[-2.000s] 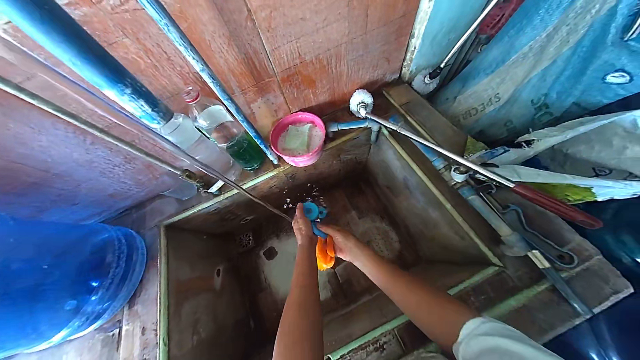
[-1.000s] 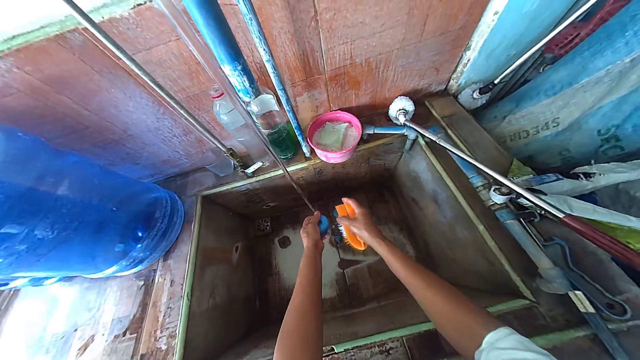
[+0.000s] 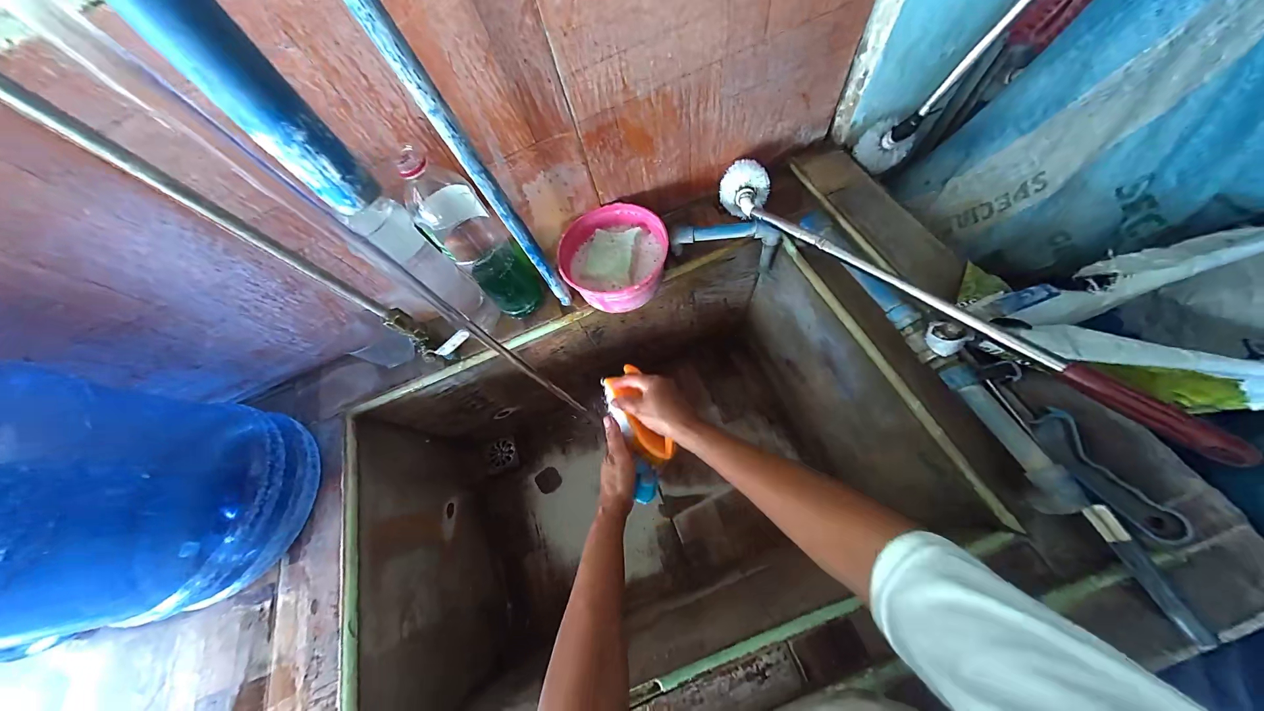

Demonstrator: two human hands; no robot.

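Over the tiled basin (image 3: 346, 553), my right hand (image 3: 654, 400) grips an orange scrub brush (image 3: 654, 440) by its handle, with pale bristles facing my left hand. My left hand (image 3: 617, 464) is against the brush and holds a blue object (image 3: 645, 482), mostly covered by the hand and brush; its kind cannot be told. The tip of a thin metal rod (image 3: 513, 357) ends just left of both hands. On the back ledge, a pink plastic tub (image 3: 614, 299) holds whitish liquid and a pale sponge or bar.
Plastic bottles, one with green liquid (image 3: 506, 280), stand left of the tub. A long-handled round brush (image 3: 918, 294) lies across the right ledge above blue pipes (image 3: 716, 234). A large blue barrel (image 3: 148, 504) stands at left; blue woven sacks (image 3: 1086, 148) fill the right back.
The orange brush, held apart from the blue object one second ago, is now brought against it between my hands. The view has shifted.
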